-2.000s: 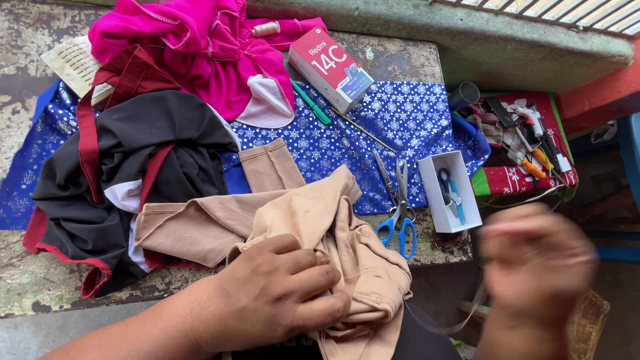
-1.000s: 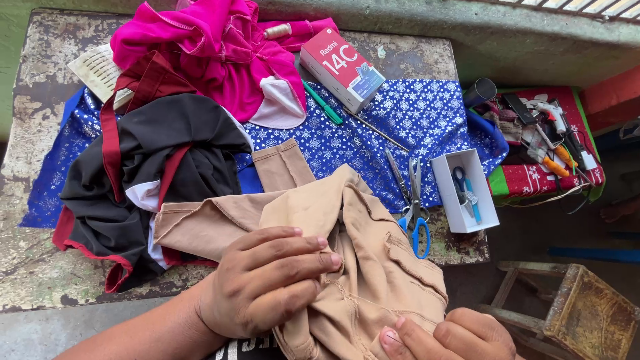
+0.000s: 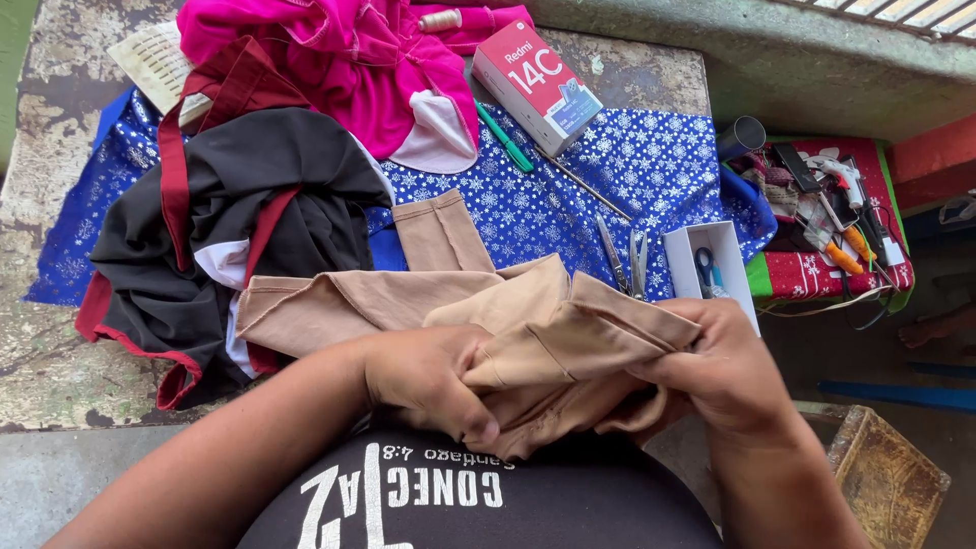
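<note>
A beige fabric garment [image 3: 534, 328] is stretched between my two hands, close to my body. My left hand [image 3: 435, 381] grips its gathered left side, while my right hand [image 3: 709, 366] pinches the edge at the right. Two long beige ends of it lie on the table to the left. Just behind the cloth are scissors [image 3: 629, 263], their handles hidden by it. A white open box [image 3: 736, 259] with small blue-handled scissors [image 3: 704, 263] inside stands beyond my right hand.
Left lies a black and red garment [image 3: 259, 168]; behind it, magenta fabric [image 3: 366, 84] with a thread spool [image 3: 440, 20]. A phone box [image 3: 537, 84], green pen [image 3: 505, 137] and metal rod [image 3: 583, 183] rest on blue snowflake cloth [image 3: 648, 168]. Glue guns [image 3: 839, 179] and a wooden stool [image 3: 888, 473] are at right.
My right hand, low at the garment's front edge a second ago, now holds its right edge higher up. The garment is pulled out between both hands, covering the large scissors' handles.
</note>
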